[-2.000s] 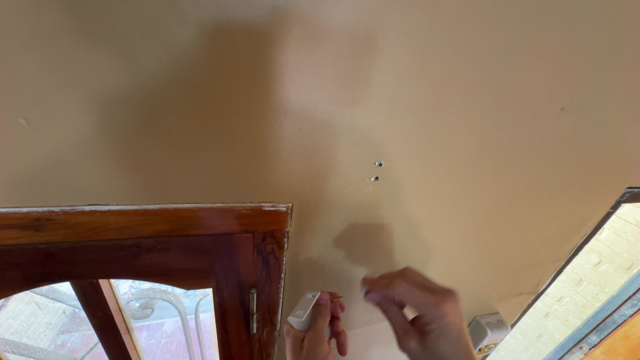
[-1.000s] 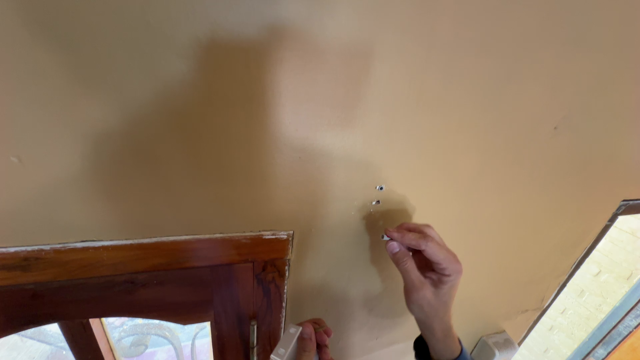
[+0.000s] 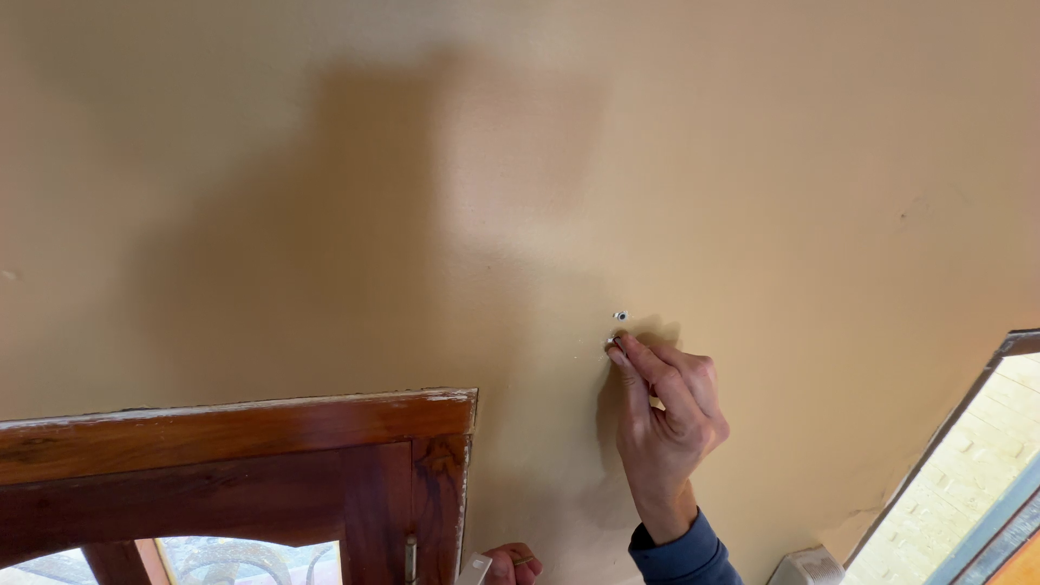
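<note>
On the painted wall, my right hand pinches a small object between thumb and fingertips, right at the lower of two small holes; the fingers mostly hide the object. The upper hole, with a pale ring around a dark centre, shows just above the fingertips. At the bottom edge, my left hand holds a white plastic piece and a thin brass-coloured item, probably a screw. Most of this hand is cut off by the frame.
A varnished wooden window or door frame with glass panes and a metal hinge fills the lower left. A white box-like fixture is at the bottom right. Beside it, a dark-edged opening shows a pale tiled surface.
From beside my left hand, my right hand has moved up the wall to the lower hole. My left hand sits lower in view, still with the white piece.
</note>
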